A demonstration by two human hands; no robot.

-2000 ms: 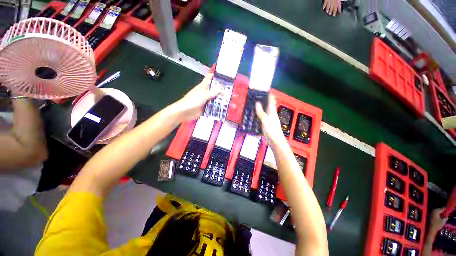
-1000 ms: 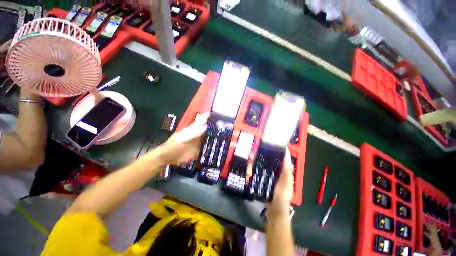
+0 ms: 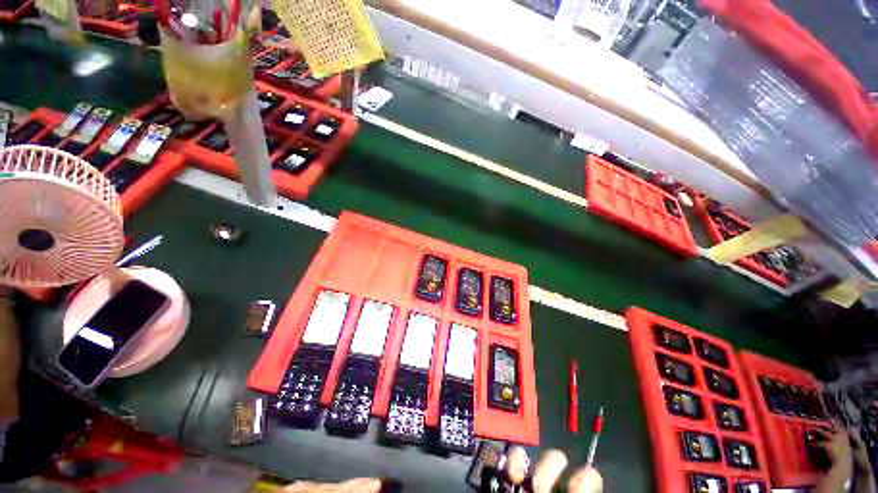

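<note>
The red-orange phone tray (image 3: 371, 252) lies on the green bench. Several open flip phones (image 3: 414, 371) stand in its front row, upper halves white, black keypads towards me. A closed flip phone (image 3: 503, 376) is at that row's right end. Three closed phones (image 3: 469, 292) are at the right of the back row; its left part shows bare red plastic. My left hand (image 3: 335, 485) is cut off by the bottom edge, beside something dark. My right hand (image 3: 551, 472) shows only fingertips at the bottom, beside a small dark part (image 3: 486, 464); its grip is hidden.
At left are a pink fan (image 3: 58, 217) and a smartphone (image 3: 114, 332) on its base. Small parts (image 3: 247, 421) lie left of the tray. A red pen (image 3: 574, 395) and a red-and-white pen (image 3: 595, 435) lie right. Another phone tray (image 3: 647, 385) is farther right. A metal post (image 3: 248, 154) rises behind.
The two open phones held up before are no longer in raised hands. Both hands have moved down to the bottom edge. The view has shifted, showing more of the line behind.
</note>
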